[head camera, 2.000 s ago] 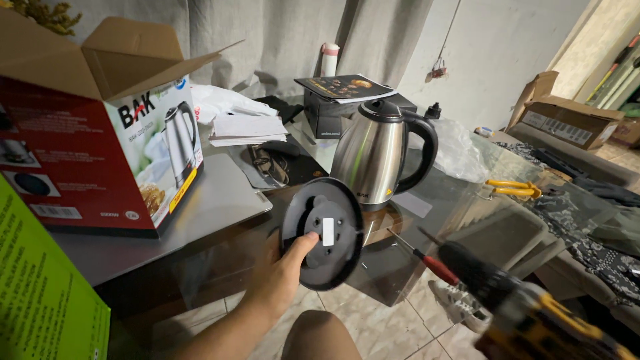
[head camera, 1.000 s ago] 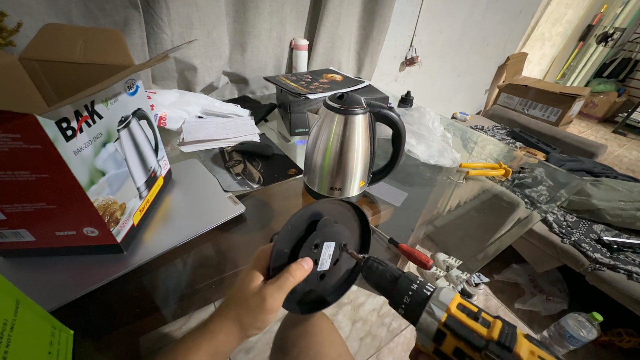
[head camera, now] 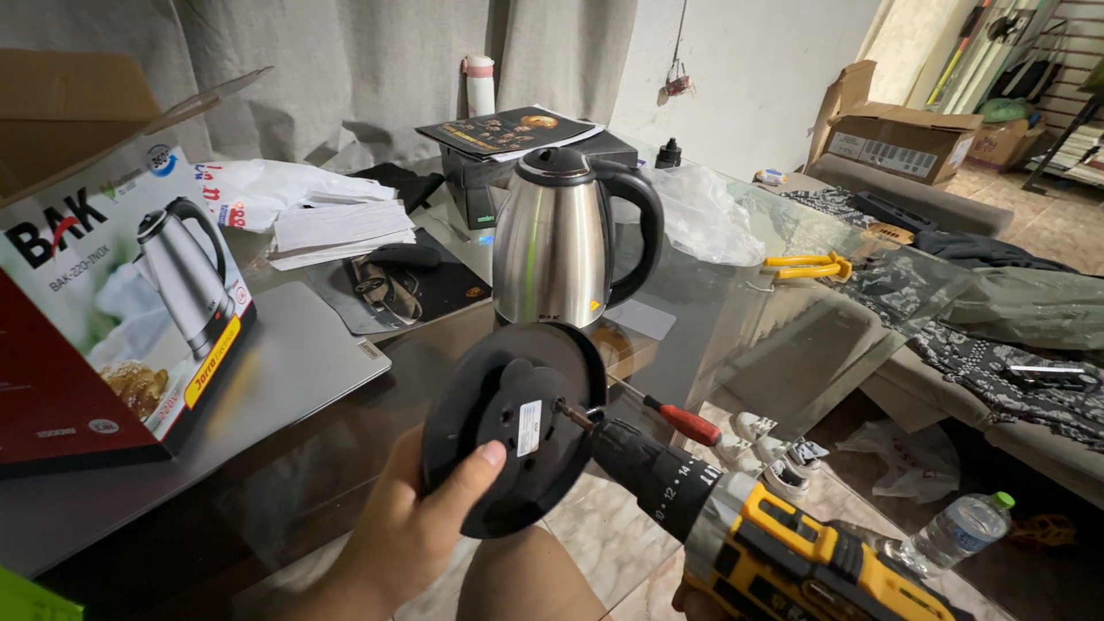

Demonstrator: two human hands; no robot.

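My left hand (head camera: 423,509) grips the left edge of a round black plastic kettle base (head camera: 483,405), its thumb beside a small white label. The base is tilted, its underside facing me. My right hand (head camera: 690,595), mostly hidden at the bottom edge, holds a yellow and black cordless drill (head camera: 759,526). The drill's bit touches a hole in the right part of the underside. Behind the base, a stainless steel electric kettle (head camera: 552,241) with a black handle stands upright on the glass table. A screwdriver with a red handle (head camera: 686,423) lies right of the base, partly hidden.
An open kettle carton (head camera: 112,285) stands on a closed grey laptop (head camera: 285,345) at left. Papers (head camera: 345,228), a black box (head camera: 474,185) and a plastic bag (head camera: 707,207) lie behind. Yellow-handled pliers (head camera: 806,266) rest at right. A water bottle (head camera: 957,526) stands lower right.
The drill has moved left from apart from the base to its underside, where its bit now touches. My left hand still holds the base.
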